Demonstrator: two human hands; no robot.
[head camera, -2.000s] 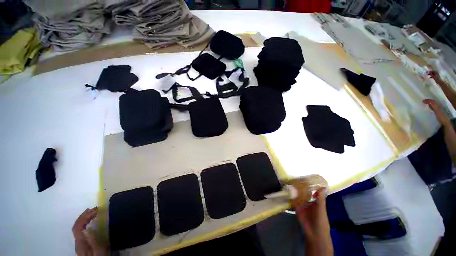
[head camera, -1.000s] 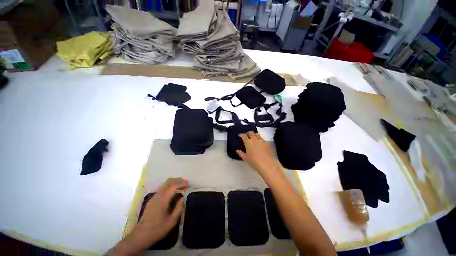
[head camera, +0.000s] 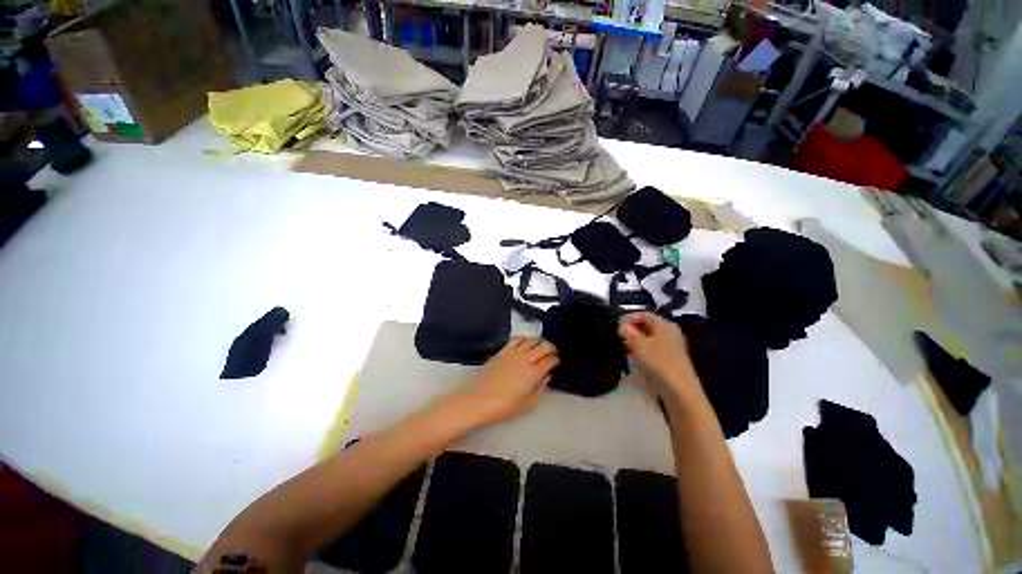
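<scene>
Both hands are at the middle panel stack (head camera: 585, 350), a black pile between two larger ones. My left hand (head camera: 522, 376) rests on its left edge. My right hand (head camera: 652, 342) has its fingers pinched at its upper right edge; whether a single panel is held is too small to tell. Several black fabric panels (head camera: 466, 514) lie in a row on the gluing board (head camera: 510, 432) at the near edge, partly under my forearms and cut off by the picture's bottom. The glue bottle (head camera: 827, 534) lies at the lower right, not held.
The left panel stack (head camera: 464, 312) and right panel stack (head camera: 728, 376) flank the hands. Black straps (head camera: 546, 283) lie behind. A far-right black stack (head camera: 771, 286), loose black cut pieces (head camera: 861, 465) and a black scrap (head camera: 256, 343) are around. Beige-grey stacks (head camera: 538, 118) and yellow fabric (head camera: 267, 116) stand at the back.
My left hand has moved from the row's left panel up to the middle stack. My right hand has shifted to that stack's right edge. The glue bottle was put down earlier.
</scene>
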